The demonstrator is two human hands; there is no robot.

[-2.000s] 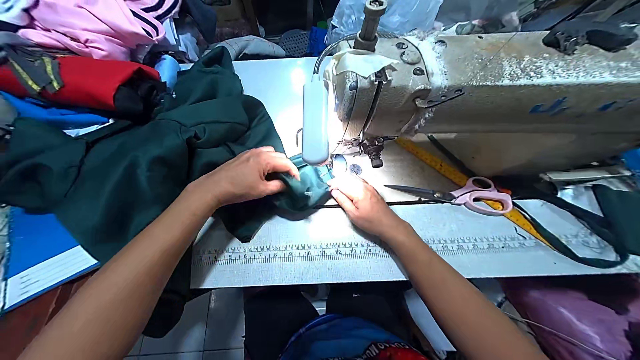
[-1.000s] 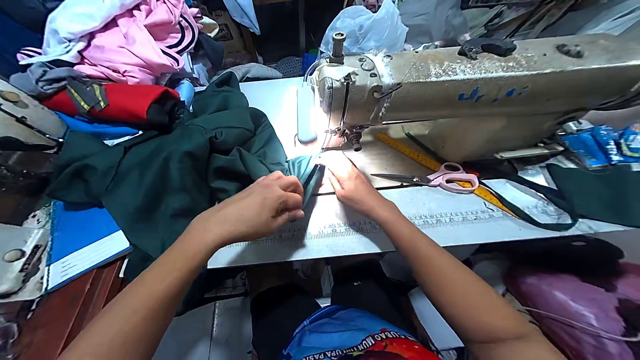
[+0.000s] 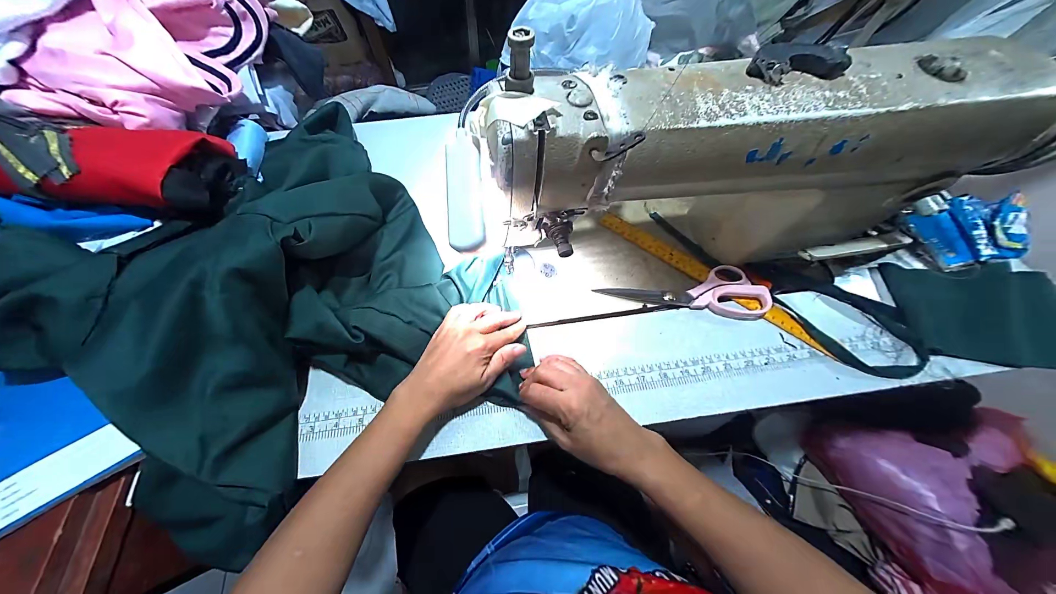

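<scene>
Dark green fabric (image 3: 214,305) lies bunched over the left half of the white sewing table, and one edge of it runs under the needle area of an industrial sewing machine (image 3: 742,124). My left hand (image 3: 470,355) presses on the fabric just in front of the presser foot (image 3: 509,261), fingers pointing right. My right hand (image 3: 569,404) pinches the fabric's edge nearer the table's front. Pink-handled scissors (image 3: 730,293) rest right of the needle, partly over a yellow ruler (image 3: 660,250). A small lamp (image 3: 465,194) lights the stitching spot.
A printed measuring scale (image 3: 685,367) runs along the table's front. Pink clothing (image 3: 140,62) and a red garment (image 3: 124,165) are heaped at left. A green strap (image 3: 874,363) and a green cloth piece (image 3: 973,313) lie at right. A blue folder (image 3: 58,437) sits at lower left.
My right hand has moved from beside the needle toward the table's front edge and grips the fabric there. My left hand now lies flatter on the fabric.
</scene>
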